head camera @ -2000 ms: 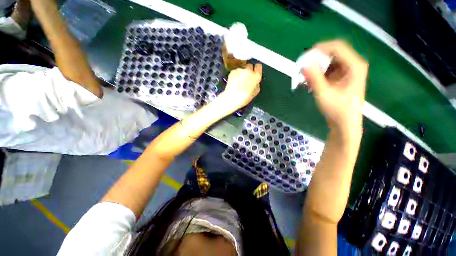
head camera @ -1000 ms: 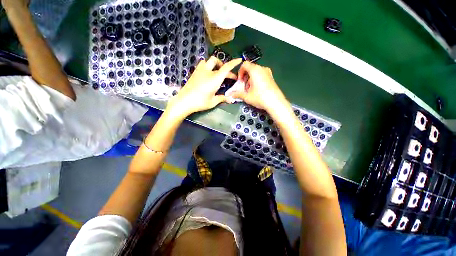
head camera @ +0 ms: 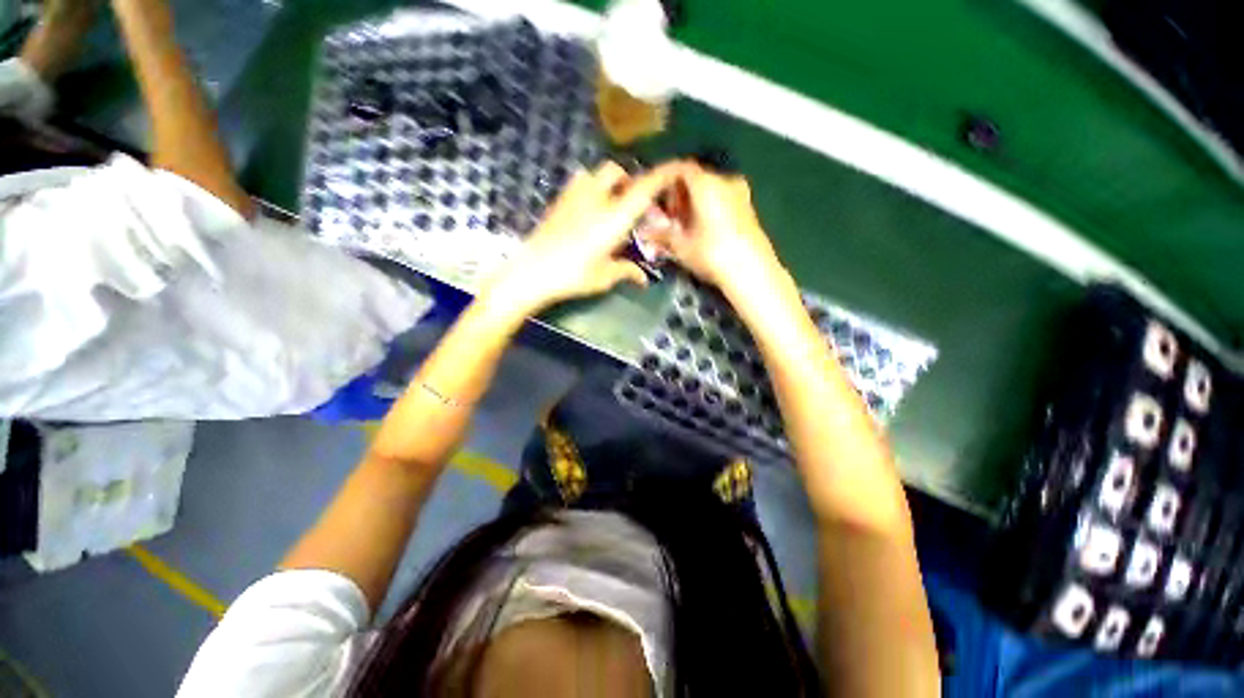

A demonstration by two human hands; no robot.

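My left hand (head camera: pixel 576 243) and my right hand (head camera: pixel 709 225) meet over the green bench edge. My left hand grips a small black housing (head camera: pixel 647 251), mostly hidden by the fingers. My right hand presses a small whitish wipe (head camera: pixel 660 232) against it. The clear blister tray of dark discs (head camera: pixel 873 357) lies under my right forearm. A second clear tray (head camera: pixel 396 177) is to the left, with several black housings on top. The frame is blurred.
A white-topped container (head camera: pixel 636 48) and a tan block (head camera: pixel 629 116) stand beyond my hands. A black compartment tray (head camera: pixel 1119 477) with white square pieces is at right. A green belt (head camera: pixel 873 96) carries a black housing (head camera: pixel 980 132). A co-worker's arm (head camera: pixel 178 109) is at left.
Since two seconds ago, my right hand has come down from over the belt with the wipe to meet my left hand. Since one second ago, the hands hold nearly the same pose; the view has shifted.
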